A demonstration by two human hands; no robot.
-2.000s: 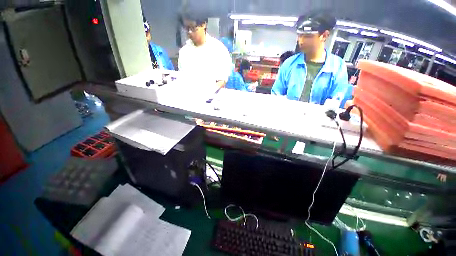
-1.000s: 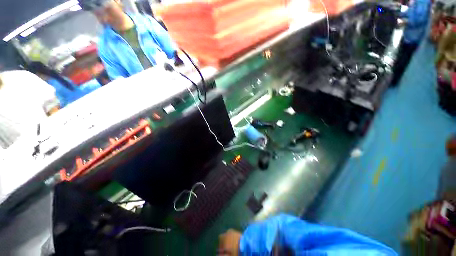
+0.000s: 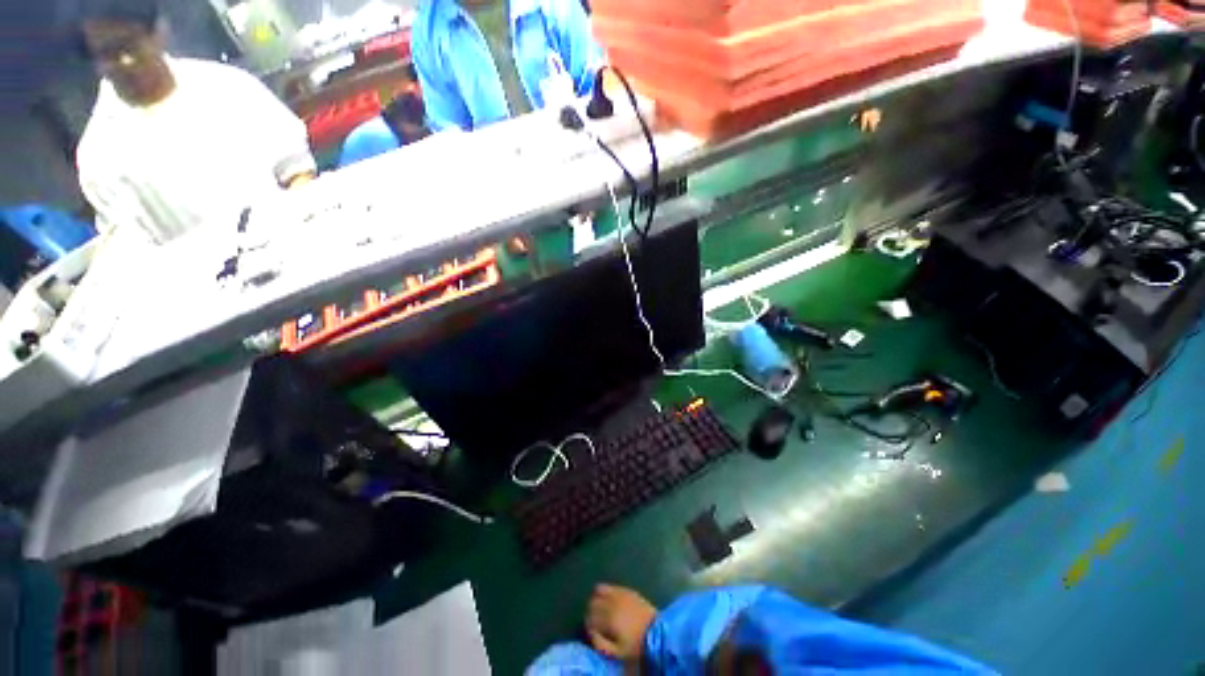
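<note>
My right hand (image 3: 619,621), in a blue sleeve from the lower right, is small and blurred at the front edge of the green bench (image 3: 819,515); whether its fingers are closed is unclear. A bit of blue sleeve shows at the bottom edge to its left, but my left hand is not seen. A black keyboard (image 3: 628,486) lies ahead, with a black monitor (image 3: 568,346) behind it. A black mouse (image 3: 770,431) is right of the keyboard. A small dark flat part (image 3: 718,535) lies between keyboard and hand.
White papers (image 3: 423,639) lie lower left, near a black computer case (image 3: 304,508). A dark handheld tool with orange (image 3: 932,394), a blue cylinder (image 3: 763,359) and cables are on the right. Orange-red foam trays (image 3: 780,66) stand on the white shelf (image 3: 436,198). People stand behind it.
The view has swung right since the first frame, then partly back left. My right hand and sleeve, absent at first, now show at the bottom; the paper at lower left is back in view.
</note>
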